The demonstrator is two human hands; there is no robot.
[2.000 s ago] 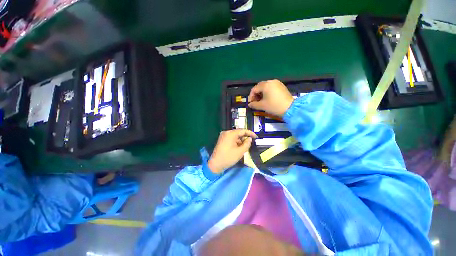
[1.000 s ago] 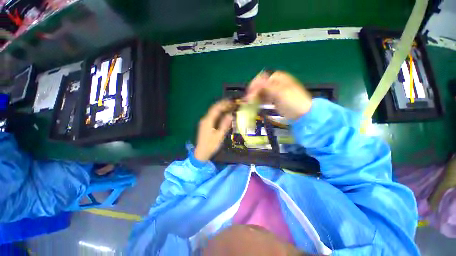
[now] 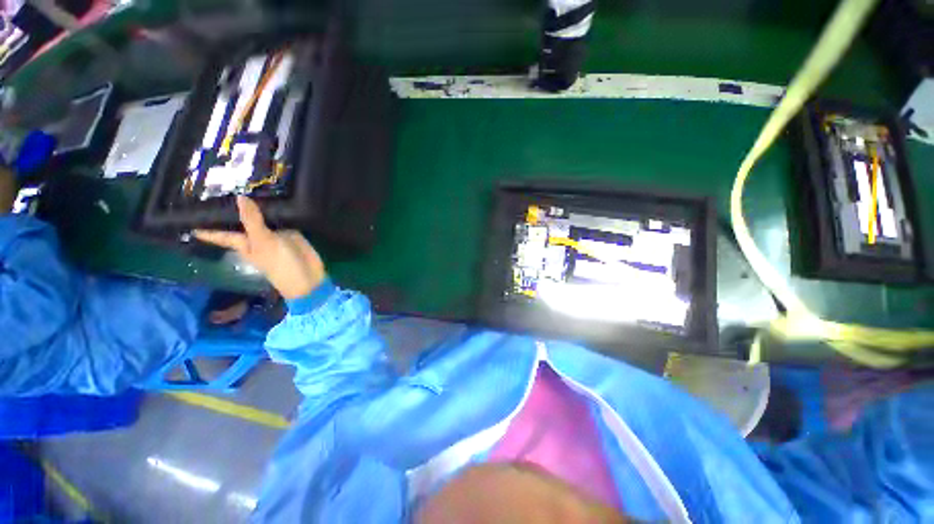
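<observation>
A tablet assembly [image 3: 604,268] lies in a black foam tray [image 3: 711,276] in front of me, with an orange flex cable across it and strong glare on its battery. My left hand [image 3: 271,251] is at the near edge of the left foam tray stack [image 3: 353,154], which bears another open tablet assembly [image 3: 246,123]. Its fingers are spread, with no held part visible. My right hand is out of the picture; only the sleeve [image 3: 871,450] shows at the lower right. A pale yellow release liner [image 3: 746,194] hangs in a long loop at the right.
Another foam tray with a tablet assembly [image 3: 871,194] lies at the right. A whitish bin [image 3: 732,389] is below the bench edge. A striped post [image 3: 564,46] stands behind. Another person's blue sleeve [image 3: 82,307] and a blue stool [image 3: 220,358] are at the left.
My left hand has moved from the middle tablet to the left stack. My right hand has left the middle tablet and the picture. The view has shifted, and the yellow liner now curves differently.
</observation>
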